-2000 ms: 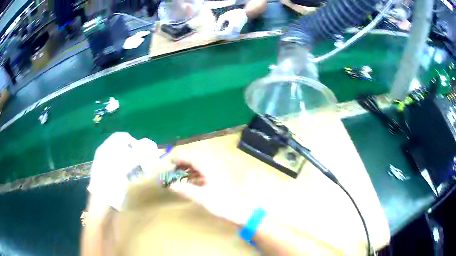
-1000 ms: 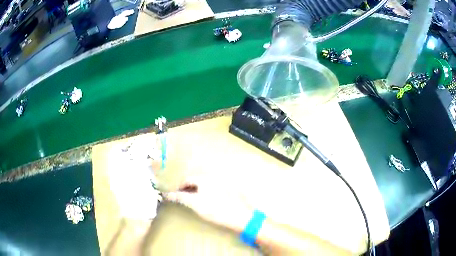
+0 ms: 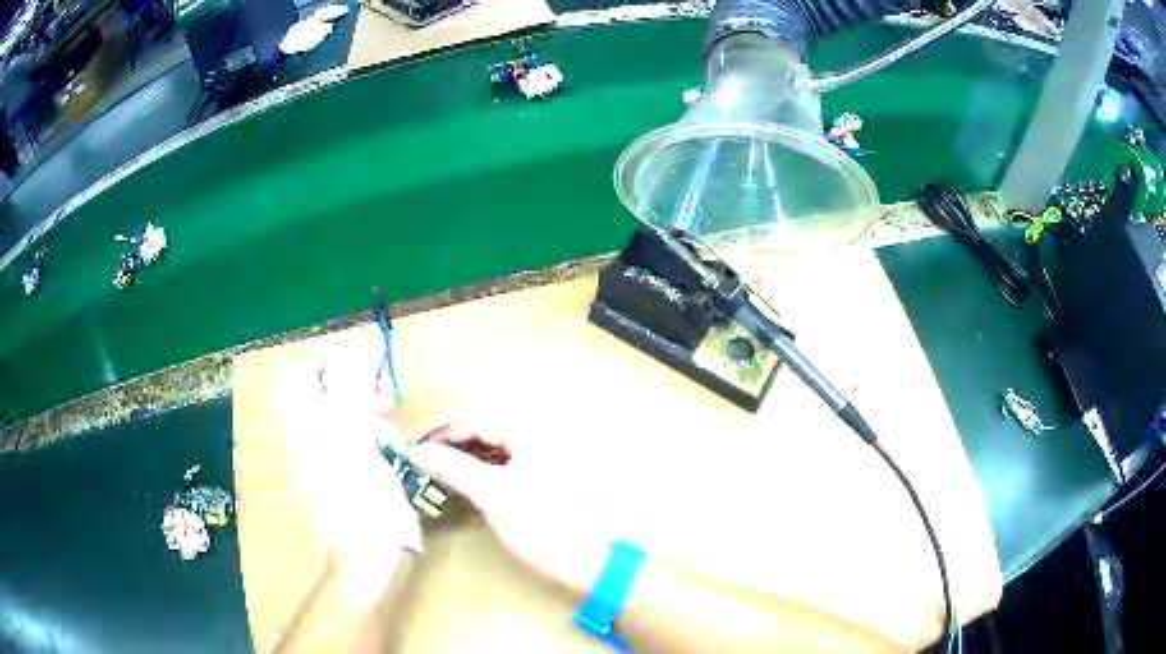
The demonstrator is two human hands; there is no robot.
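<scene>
My gloved left hand (image 3: pixel 352 473) holds a unit over the tan mat; the white glove is overexposed, so its fingers and any white housing blend together. A small circuit board (image 3: pixel 419 488) with dark parts and a pale yellow block shows between my hands. A blue wire (image 3: pixel 388 358) with a dark end stands up above my left hand. My bare right hand (image 3: pixel 473 463), with a blue wristband, has its fingers at the board's upper edge. The soldering iron (image 3: pixel 806 383) rests in its black stand (image 3: pixel 659 300), touched by neither hand.
The clear extractor funnel (image 3: pixel 748 185) hangs above the stand. Unit assemblies lie on the green belt (image 3: pixel 345 205), and one cluster (image 3: pixel 194 517) lies on the left bench. A coiled black cable (image 3: pixel 985 249) and a pale wire bundle (image 3: pixel 1026 411) lie at the right.
The view has steadied. The circuit board now shows between my hands, and the blue wire has shifted left. Units on the belt have moved left.
</scene>
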